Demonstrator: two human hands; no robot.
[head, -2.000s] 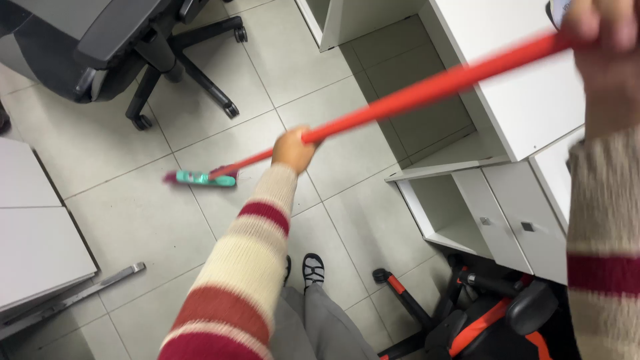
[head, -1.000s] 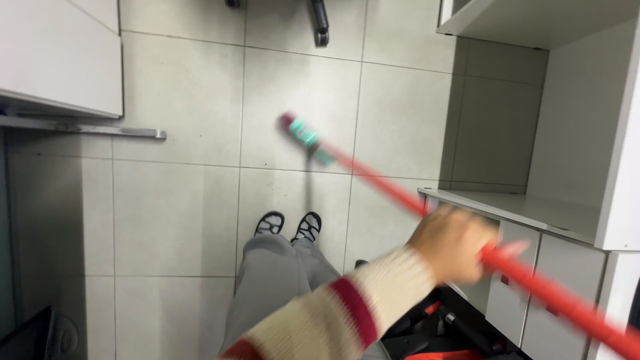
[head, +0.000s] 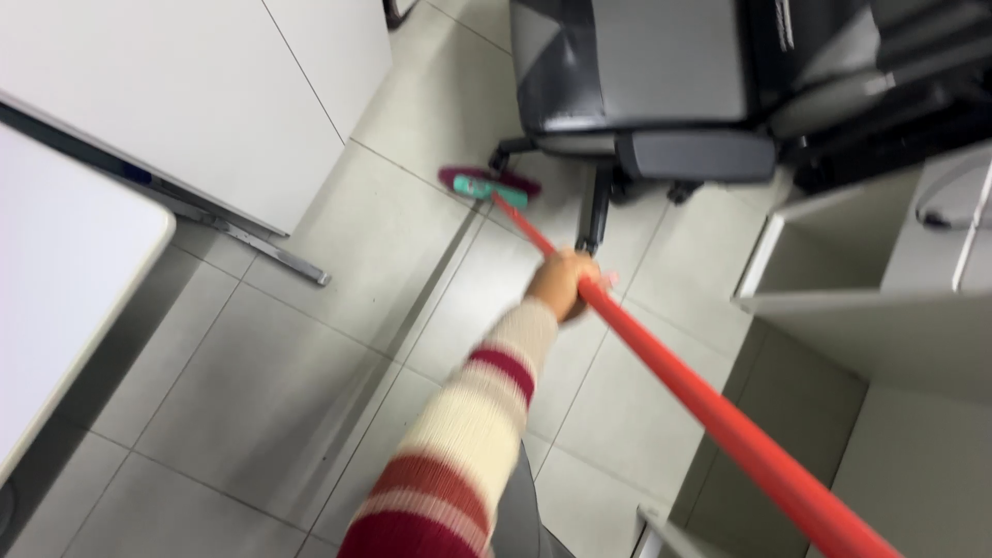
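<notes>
My left hand [head: 570, 285], in a striped knit sleeve, is closed around the red handle [head: 697, 399] of a broom. From the lower right corner the handle slants down to the floor, where the broom head [head: 490, 190], teal with dark red bristles, lies beside a caster of the black and grey office chair [head: 670, 70]. My right hand is out of view, and the upper end of the handle runs past the frame edge.
White cabinets [head: 201, 93] and a white tabletop [head: 70, 271] stand at the left. A metal foot bar [head: 287, 260] juts over the tiled floor. Open white shelving [head: 821, 256] borders the right side, with a black cable [head: 938, 219] on it.
The view has turned and shifted a lot. The broom head is now beside the office chair's base; one second ago it was on open floor ahead of my feet. My left hand keeps its hold.
</notes>
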